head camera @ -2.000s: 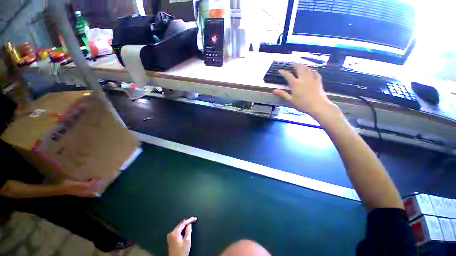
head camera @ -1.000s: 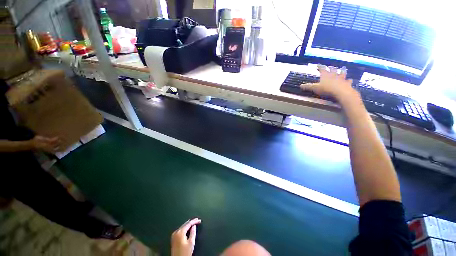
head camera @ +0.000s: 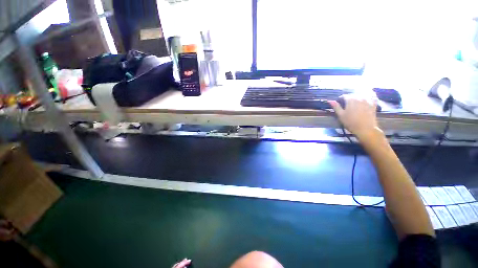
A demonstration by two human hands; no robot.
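Note:
My right hand (head camera: 359, 116) rests over the right end of the black keyboard (head camera: 293, 98) on the pale shelf; its fingers are partly washed out by glare and hold no object that I can see. My left hand (head camera: 182, 263) is cut off by the bottom edge, with only fingertips showing above the green work surface (head camera: 209, 225). The monitor (head camera: 309, 36) behind the keyboard is blown out white. A black mouse (head camera: 387, 96) lies just right of my right hand.
White-faced unit cartons (head camera: 452, 212) stand at the right edge. A scanner (head camera: 439, 88) lies on the shelf, its cable hanging over the black belt (head camera: 209, 159). A brown shipping carton (head camera: 26, 186) is at left, beside another person's hand (head camera: 6, 229). A metal post (head camera: 63, 120) rises at left.
The view has turned right. My right hand has moved from the keyboard's middle to its right end. My left hand has dropped mostly out of view. The shipping carton sits further left in the picture.

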